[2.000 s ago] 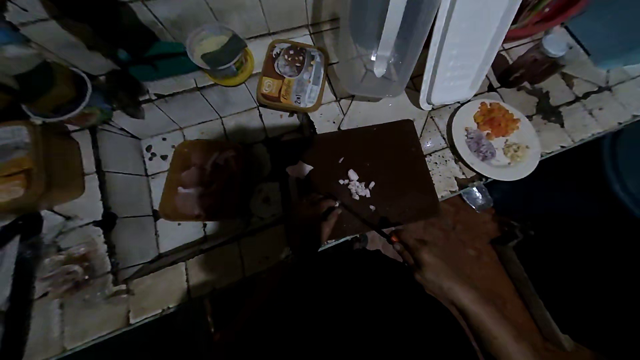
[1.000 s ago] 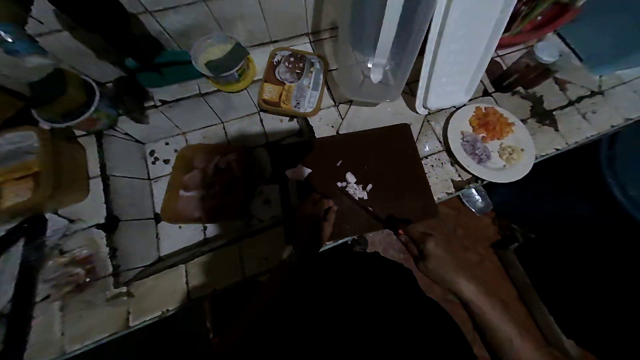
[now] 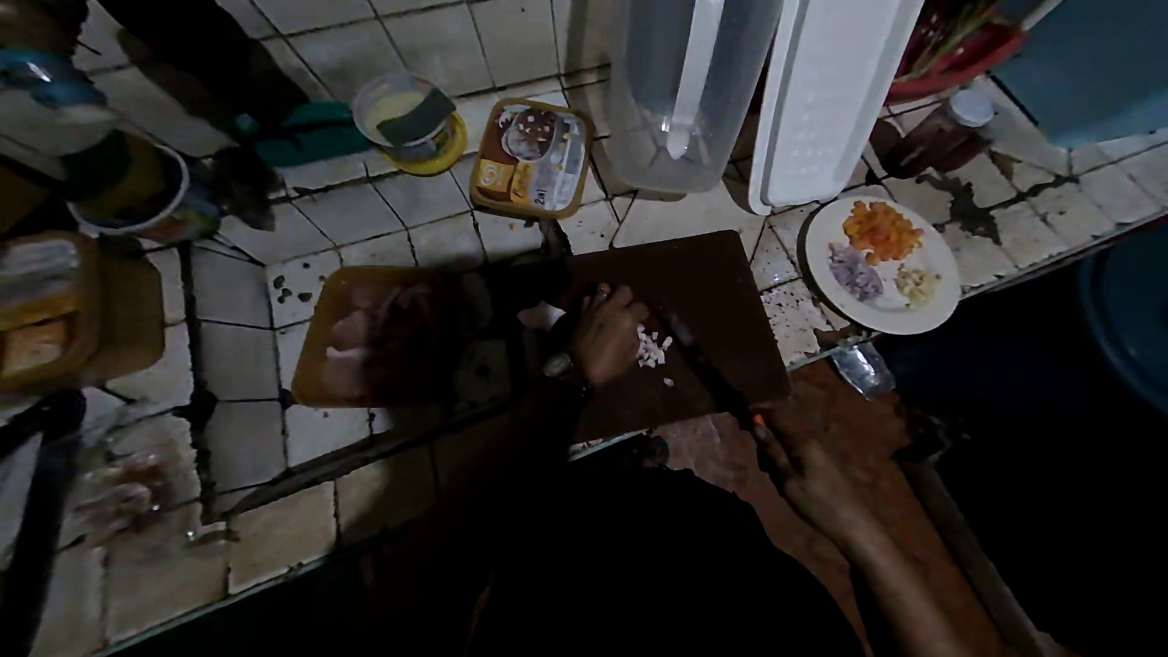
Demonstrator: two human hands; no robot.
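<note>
A dark brown cutting board (image 3: 703, 301) lies on the tiled counter with small pale diced pieces (image 3: 651, 349) at its middle. Over the board, just left of the dice, is my left hand (image 3: 610, 333), fingers curled; shadow hides whether it holds anything. My right hand (image 3: 803, 470) is shut on the handle of a knife (image 3: 703, 360), whose dark blade lies across the board to the right of the dice. A larger pale piece (image 3: 542, 316) sits at the board's left side. Further left, an amber plastic tray (image 3: 315, 365) holds raw meat, partly in shadow.
A white plate (image 3: 922, 319) with orange, purple and pale chopped heaps stands at the right. Behind the board are a clear plastic container (image 3: 698, 119), a white lid (image 3: 821, 100), a labelled tub (image 3: 532, 160) and a yellow-based tub (image 3: 406, 119). A jar (image 3: 949, 132) stands behind the plate.
My left hand has moved up and forward over the board, beside the diced pieces. The knife blade has moved away to the right of them, still in my right hand.
</note>
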